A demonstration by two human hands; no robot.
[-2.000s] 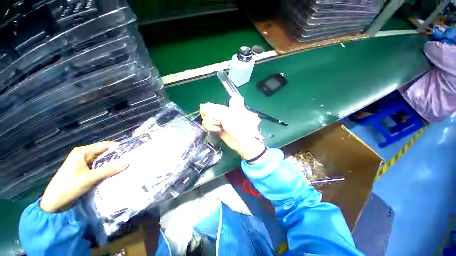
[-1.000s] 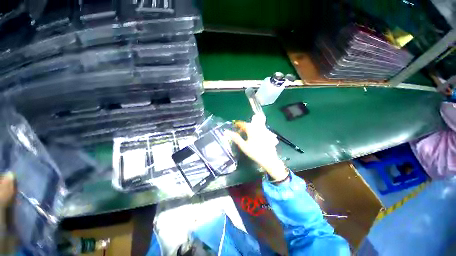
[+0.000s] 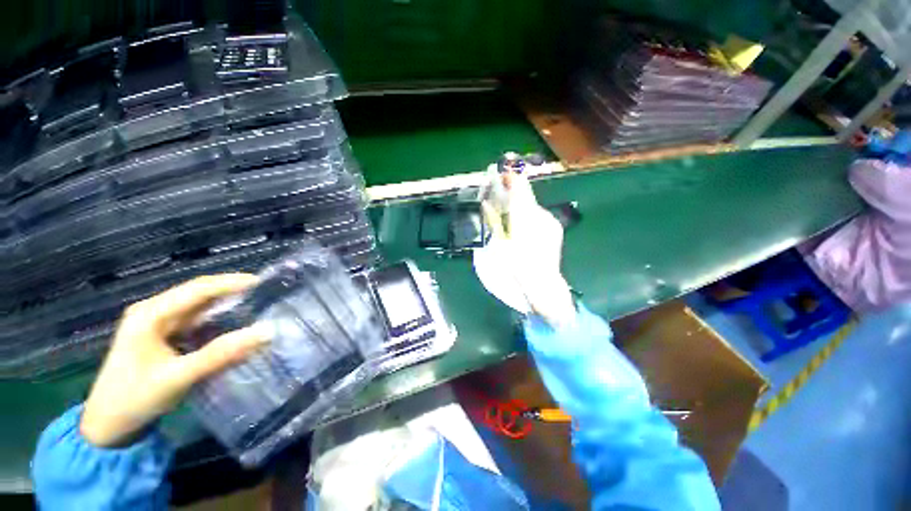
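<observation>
My left hand [image 3: 165, 354] grips a crinkled clear plastic bag [image 3: 300, 334] with dark-edged panels in it, thumb on top, at the lower left. The bag is over part of a small blister tray [image 3: 445, 339], where a black-bordered front panel [image 3: 403, 299] shows. My right hand [image 3: 524, 250] is stretched over the bench by the bottle, whose dark top [image 3: 514, 162] shows above the fingers. The fingers are overexposed, so I cannot tell whether they hold anything. Two dark-framed panels [image 3: 450, 228] lie left of that hand. A dark unit [image 3: 566, 213] is partly hidden behind it.
A tall stack of large blister trays [image 3: 180, 200] stands at the left. Another stack [image 3: 679, 100] stands at the back right. Below the green bench edge are an orange handle [image 3: 549, 414], a red coiled cord [image 3: 509, 419] and a cardboard box [image 3: 649, 364]. A person's pink smock [image 3: 864, 240] shows right.
The left hand has come back from the far left with the bag, now over the small tray. The right hand has moved from the loose panels to the bottle. Two panels now lie left of it.
</observation>
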